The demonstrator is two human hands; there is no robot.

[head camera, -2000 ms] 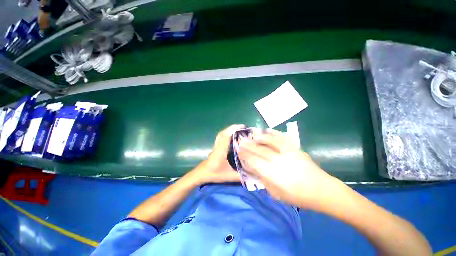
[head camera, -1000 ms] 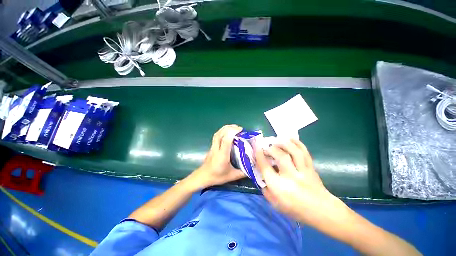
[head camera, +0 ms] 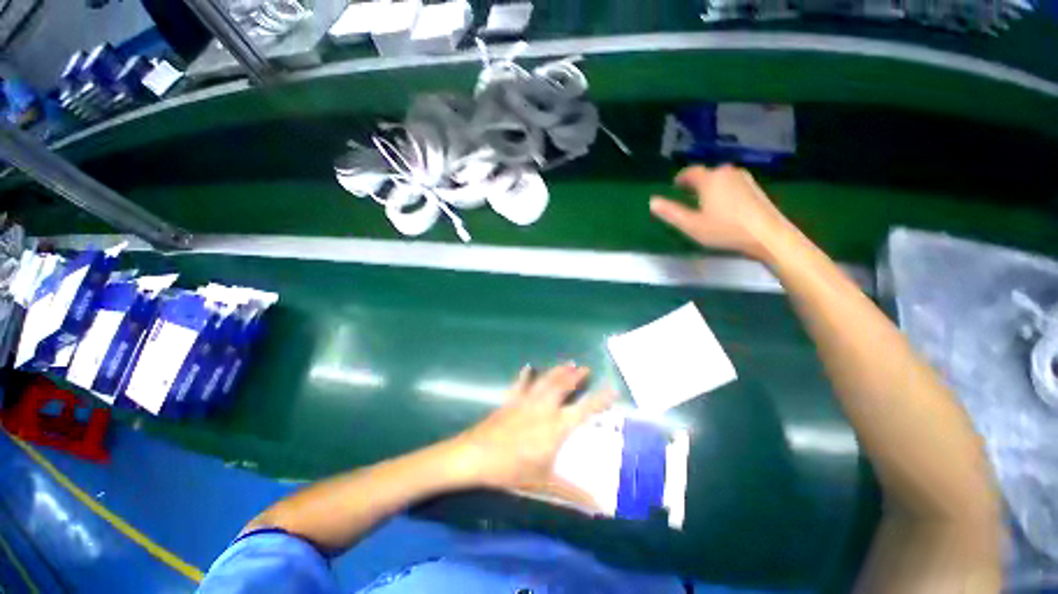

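Note:
A blue-and-white retail box point(head camera: 640, 470) lies flat on the green bench near its front edge. My left hand point(head camera: 536, 427) rests on the box's left part, fingers spread. My right hand point(head camera: 722, 211) is empty, raised over the belt with fingers apart, just in front of another blue-and-white carton point(head camera: 736, 132) and not visibly touching it. A white square insert card point(head camera: 673, 357) lies on the bench just behind the box. White coiled cables point(head camera: 464, 151) lie heaped on the belt, left of my right hand.
A stack of cartons point(head camera: 145, 340) leans at bench left. A grey plastic-covered tray point(head camera: 969, 337) with a white coil is at the right. The metal edge rail point(head camera: 464, 256) runs behind the bench. White pieces point(head camera: 406, 23) sit beyond the belt. A red stool point(head camera: 58, 420) stands lower left.
The box has gone from between both hands down onto the bench. My right hand has let go and moved forward over the belt. The view has shifted, showing more of the far side.

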